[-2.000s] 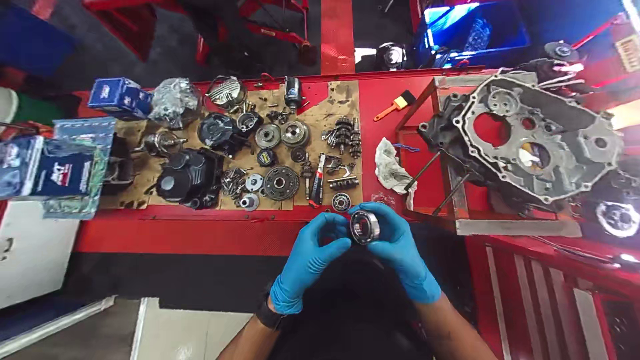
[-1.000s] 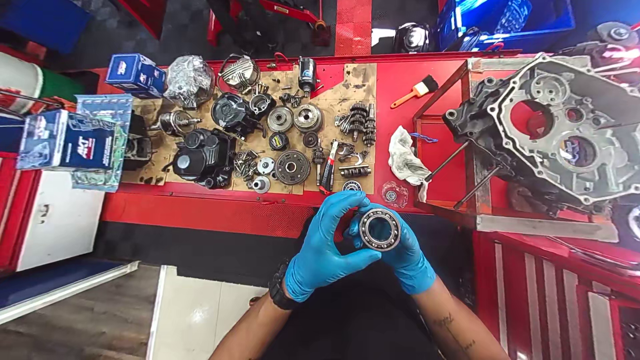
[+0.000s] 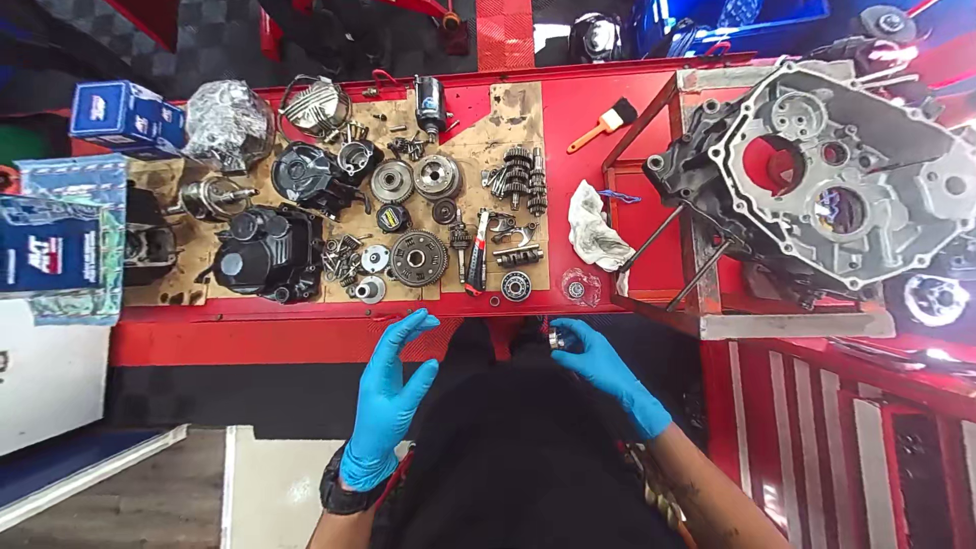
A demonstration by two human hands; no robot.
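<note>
My left hand (image 3: 393, 389), in a blue glove, is raised below the bench's front edge with thumb and fingers apart and nothing between them. To its right, my right hand (image 3: 602, 366), gloved the same way, grips a metal ball bearing (image 3: 559, 338) between thumb and fingers, partly hidden by them. A second ball bearing (image 3: 516, 286) lies flat near the cardboard's front right corner. Beside it are a utility knife (image 3: 477, 255), a small ring (image 3: 495, 301) and a small part in clear plastic (image 3: 576, 289). Gears on shafts (image 3: 517, 179) lie farther back on the cardboard.
At right, an engine crankcase half (image 3: 823, 175) rests on a metal frame (image 3: 797, 326). A white rag (image 3: 596, 229) and a brush (image 3: 602, 124) lie left of it. Black engine covers (image 3: 267, 255), a clutch basket (image 3: 418, 258) and blue boxes (image 3: 126, 118) occupy the left side.
My left hand has come off the bearing and moved left. My right hand keeps hold of the bearing and has moved right, away from the left hand.
</note>
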